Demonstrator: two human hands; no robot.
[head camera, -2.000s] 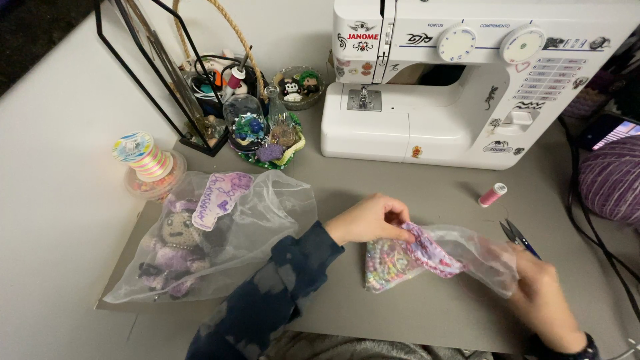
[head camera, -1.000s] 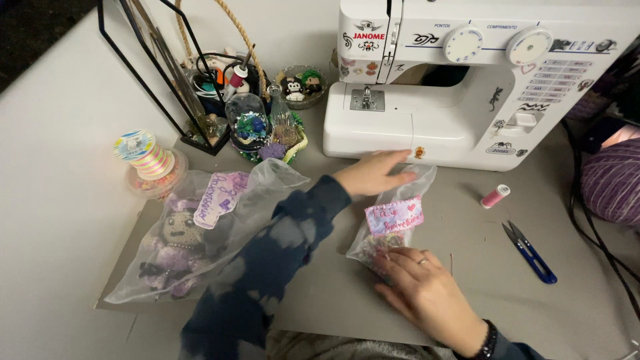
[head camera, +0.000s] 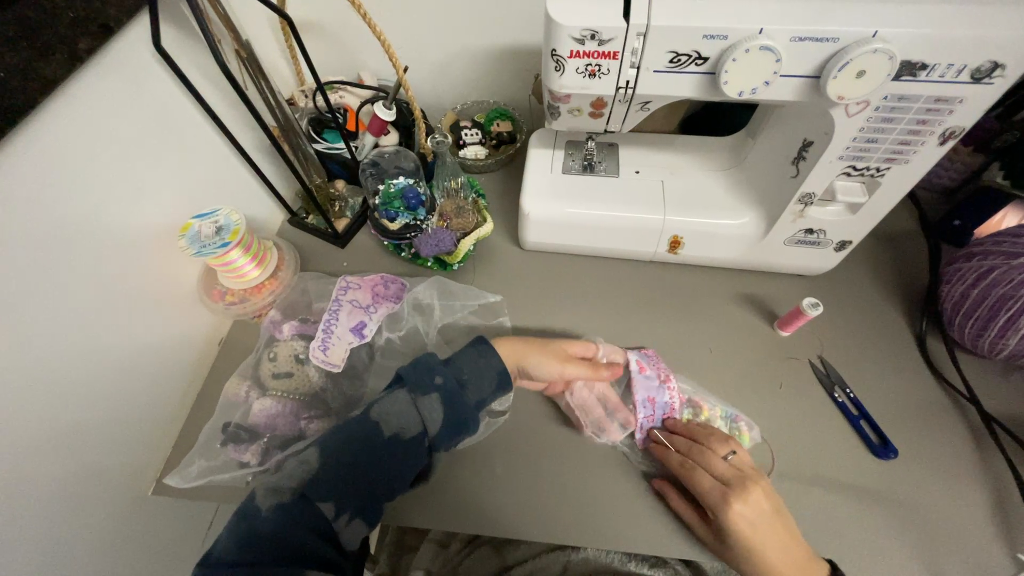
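A small sheer organza bag (head camera: 596, 412) holding pastel beads (head camera: 716, 416) lies between my hands, with a pink and lilac fabric label (head camera: 654, 390) across it. My left hand (head camera: 568, 368) is at the bag's empty end, some fingers inside or behind the sheer cloth. My right hand (head camera: 720, 480) has a sewing needle (head camera: 663, 439) at its fingertips and touches the label's lower edge. Further left, a larger organza bag (head camera: 456, 312) holds a crocheted doll (head camera: 284, 376) under a purple lettered label (head camera: 356, 320).
A white sewing machine (head camera: 592, 228) stands behind. Blue thread snips (head camera: 860, 416) and a pink thread spool (head camera: 798, 316) lie right, near black cables (head camera: 932, 320) and purple yarn (head camera: 988, 296). Back left are a ribbon spool (head camera: 240, 256), a black wire frame (head camera: 240, 152) and a pincushion (head camera: 438, 240).
The small bag has turned so its beaded end points right. My left hand has moved down from near the machine to the bag's other end; my right hand has shifted to the label's edge.
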